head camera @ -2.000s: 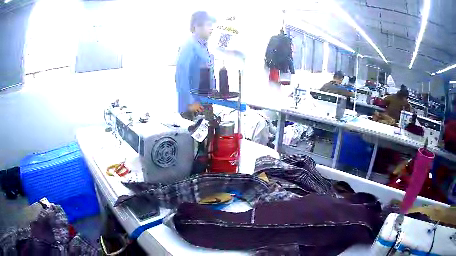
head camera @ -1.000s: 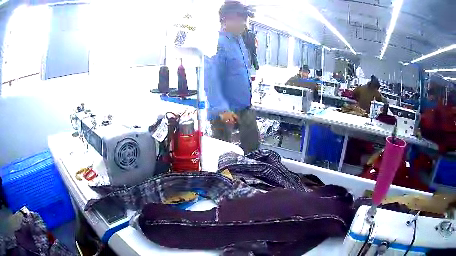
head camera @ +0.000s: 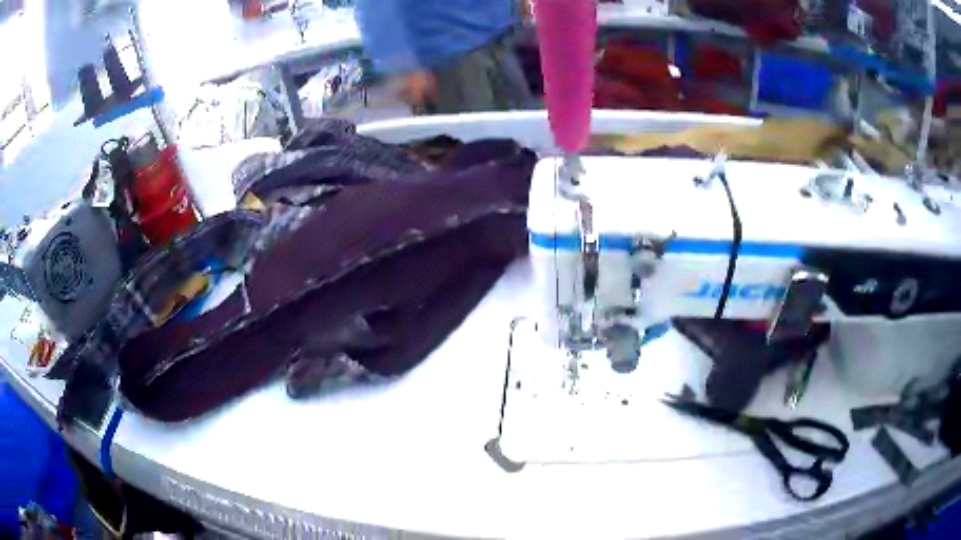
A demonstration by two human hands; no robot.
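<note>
Neither of my hands is in view. Lined garment panels [head camera: 348,264], dark purple with plaid edges along the seams, lie on the white table left of the lockstitch machine [head camera: 674,227]. The presser foot and needle [head camera: 574,369] stand over the outlined needle plate area, with no fabric under them. Black fabric scissors [head camera: 775,438] lie right of the needle, their blades pointing left. A dark cloth piece [head camera: 743,359] is draped against the machine base. A pink thread cone [head camera: 567,74] rises above the machine head.
A grey round-vented machine end [head camera: 69,258] and a red container [head camera: 163,195] stand at the left. A blue strap [head camera: 111,443] crosses the left table edge. Dark fabric scraps [head camera: 896,454] lie at the right. A person in blue [head camera: 437,42] stands behind the table.
The view has swung right and down, bringing the machine head, scissors and cloth piece into full view. The purple panels now show further left. The person in blue is cut off above the waist.
</note>
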